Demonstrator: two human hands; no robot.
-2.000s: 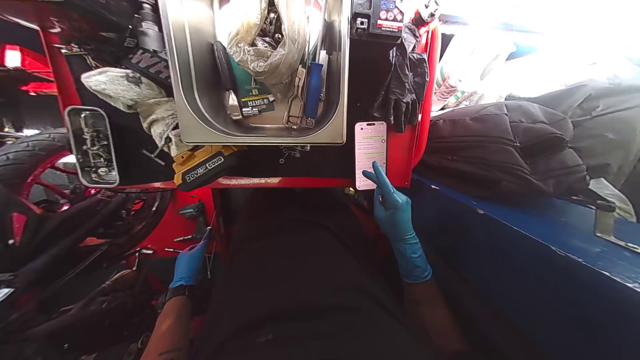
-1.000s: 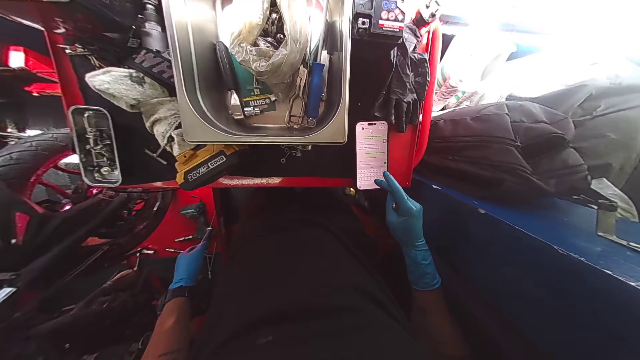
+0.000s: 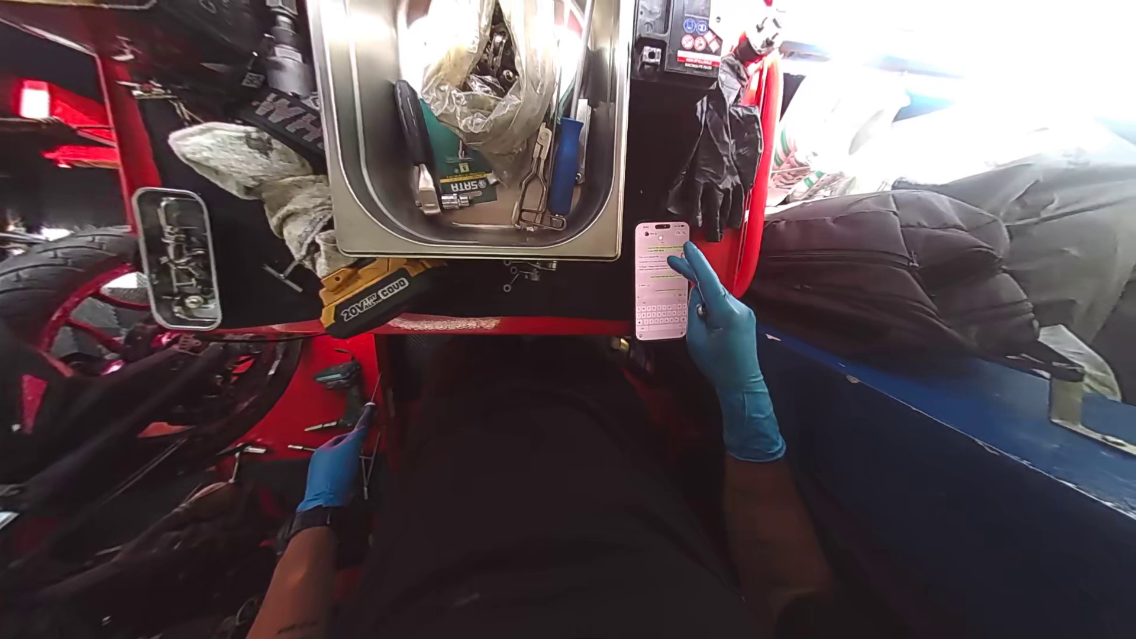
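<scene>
My right hand [image 3: 723, 333], in a blue glove, is at the right side of a smartphone [image 3: 661, 288] with a lit screen, its fingertips over the screen's edge. The phone lies on the red cart's corner, below a pair of black gloves [image 3: 719, 160]. At the lower left my left hand [image 3: 334, 470], also in a blue glove, is low beside the cart; a thin rod or tool shows by its fingers, and whether it is held I cannot tell. A cordless drill [image 3: 346, 386] is just above that hand.
A steel pan [image 3: 479, 247] holds a plastic bag of parts [image 3: 497, 89] and a blue-handled tool [image 3: 565, 166]. Left of it are a rag [image 3: 293, 209], a yellow-black battery tool [image 3: 373, 297] and a small tray of hardware [image 3: 177, 315]. A motorcycle wheel [image 3: 80, 266] stands left, a blue bench [image 3: 941, 426] right.
Two seconds ago my right fingers lay over the phone's lower screen; they drew back to its lower right edge, then moved up to the screen's right side. My left hand has stayed about where it was.
</scene>
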